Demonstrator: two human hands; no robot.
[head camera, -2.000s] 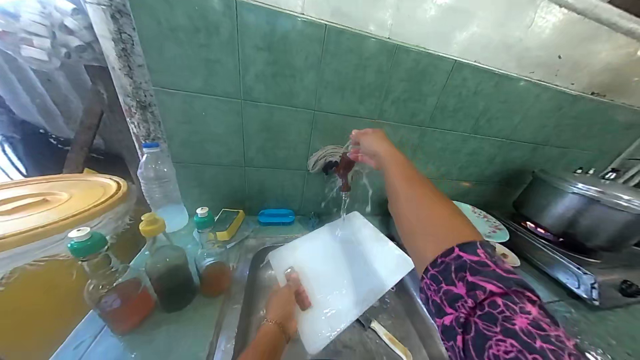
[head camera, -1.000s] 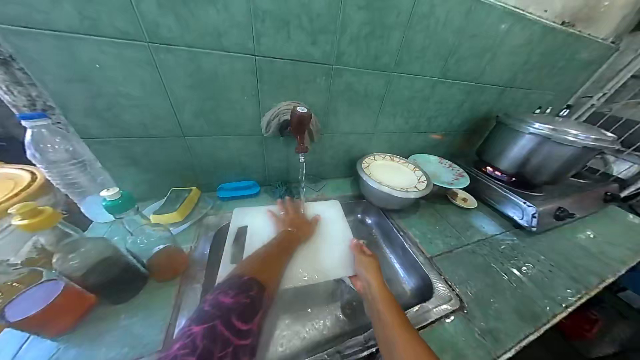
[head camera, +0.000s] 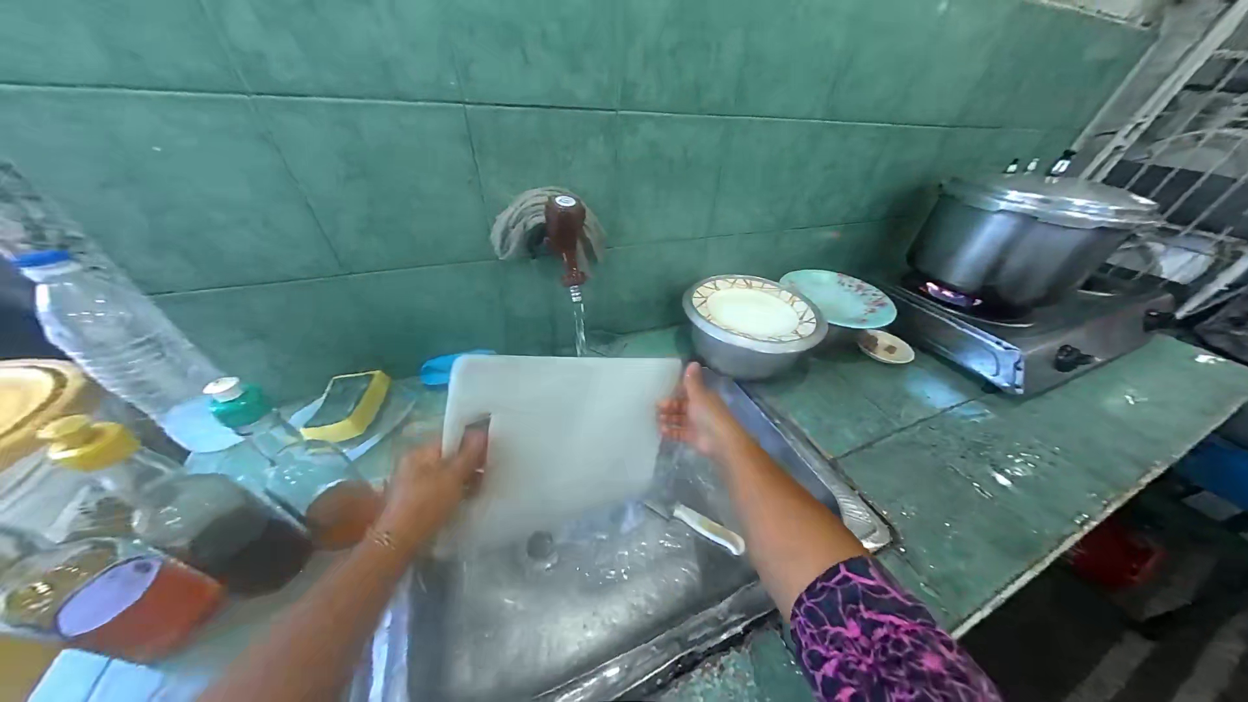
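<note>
A white plastic cutting board (head camera: 565, 429) is held up, tilted, over a stainless steel sink (head camera: 585, 624). My left hand (head camera: 434, 487) grips its left edge at the handle slot, with the thumb over the front. On the right edge, my right hand (head camera: 694, 414) holds the board, fingers partly behind it. Water runs from a faucet with a dark red handle (head camera: 566, 239) just behind the board's top edge. A knife with a pale handle (head camera: 709, 529) lies in the sink below my right hand.
Left of the sink stand bottles with coloured liquid (head camera: 229, 526), a water bottle (head camera: 117, 331) and a yellow sponge (head camera: 346, 405). At right are a metal bowl (head camera: 756, 351) topped by a plate, a floral plate (head camera: 840, 298) and a large pot (head camera: 1029, 239) on a lit gas stove (head camera: 1053, 341).
The board has been raised from lying across the sink to a tilted hold. My left hand has gone from its face to its left edge. Earliest, my right hand was on the faucet handle.
</note>
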